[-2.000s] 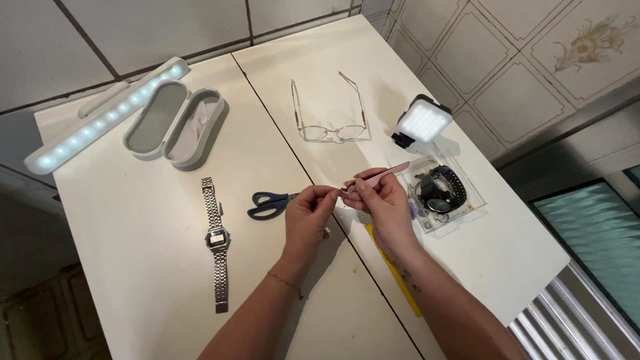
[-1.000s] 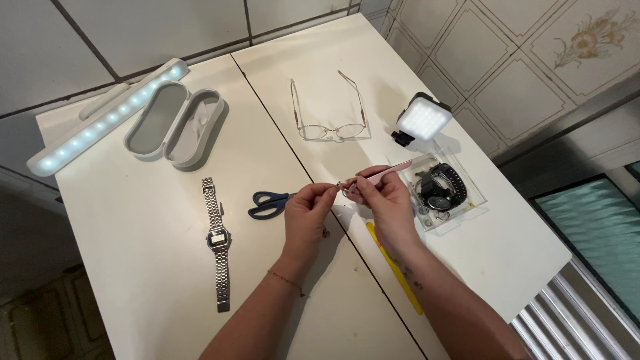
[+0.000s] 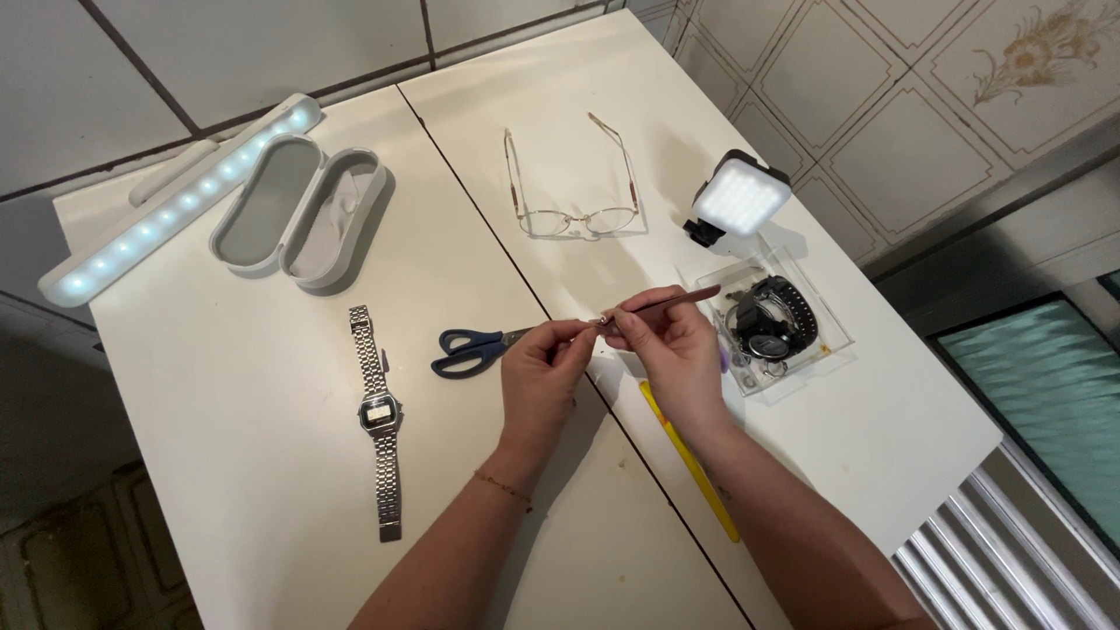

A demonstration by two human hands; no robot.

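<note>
My right hand holds a flat pinkish-brown strap, one end of which sticks out to the upper right. Between thumb and finger my left hand pinches the other end, where a small metal part shows at the fingertips; the fingers hide most of it. Dark blue-handled scissors lie just left of my left hand, their blades partly covered by it. A yellow tool or stick lies beside my right wrist. Further left, a silver digital wristwatch is stretched out lengthwise on the white table.
An acrylic box holding a black watch and small parts is right of my right hand. Wire-framed eyeglasses lie beyond my hands. A small lit lamp, an open glasses case and an LED light bar stand further back.
The strap in my right hand has turned slightly and shows a darker face than before. Both hands stay close together in nearly the same place.
</note>
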